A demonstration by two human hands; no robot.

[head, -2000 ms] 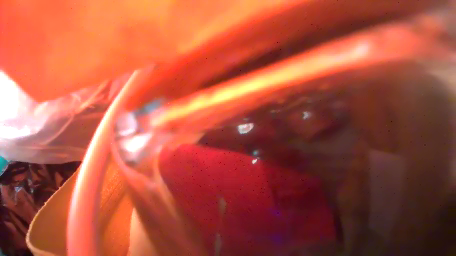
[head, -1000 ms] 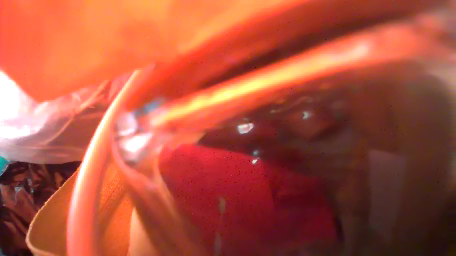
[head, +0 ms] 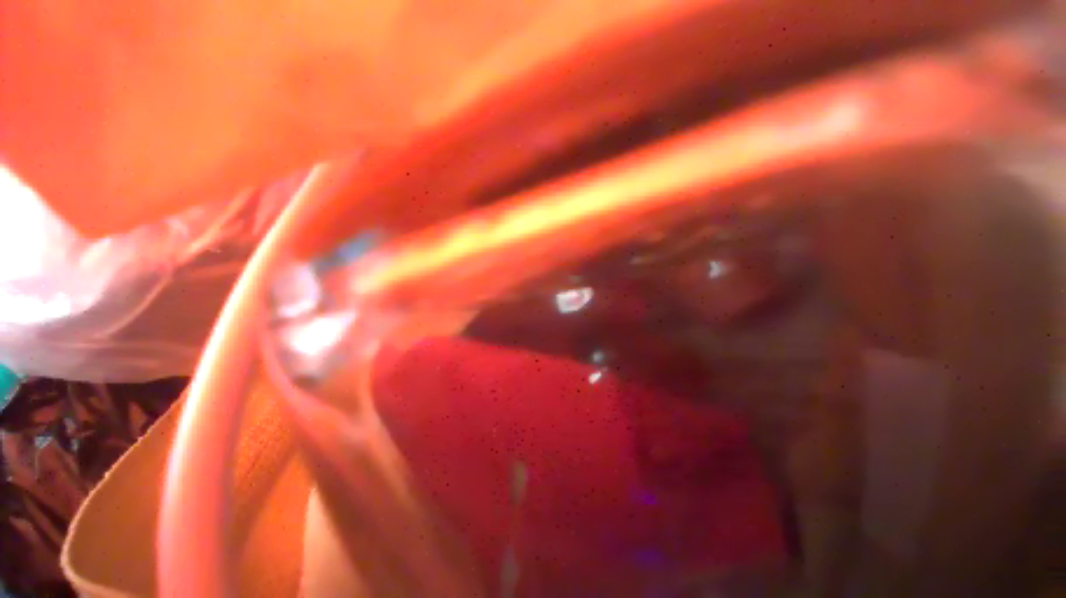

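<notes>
Neither my left hand nor my right hand can be made out in the head view. The view is very close and blurred. A bright orange surface (head: pixel 210 94) fills the upper left; what it is cannot be told. A glowing orange-yellow band (head: pixel 561 208) runs slantwise from the centre left up to the right. A pale pinkish curved strip (head: pixel 208 409) runs down the left side. Small shiny bits (head: pixel 313 333) sit where the strip and the band come near each other. A red surface (head: pixel 526 456) lies below the band.
Clear crumpled plastic (head: pixel 129 310) lies at the left edge, with dark shiny crumpled material (head: pixel 82 444) below it. A yellow-orange band of woven material (head: pixel 111 526) curves at the lower left. The right side is dark and blurred, with a pale upright patch (head: pixel 902 450).
</notes>
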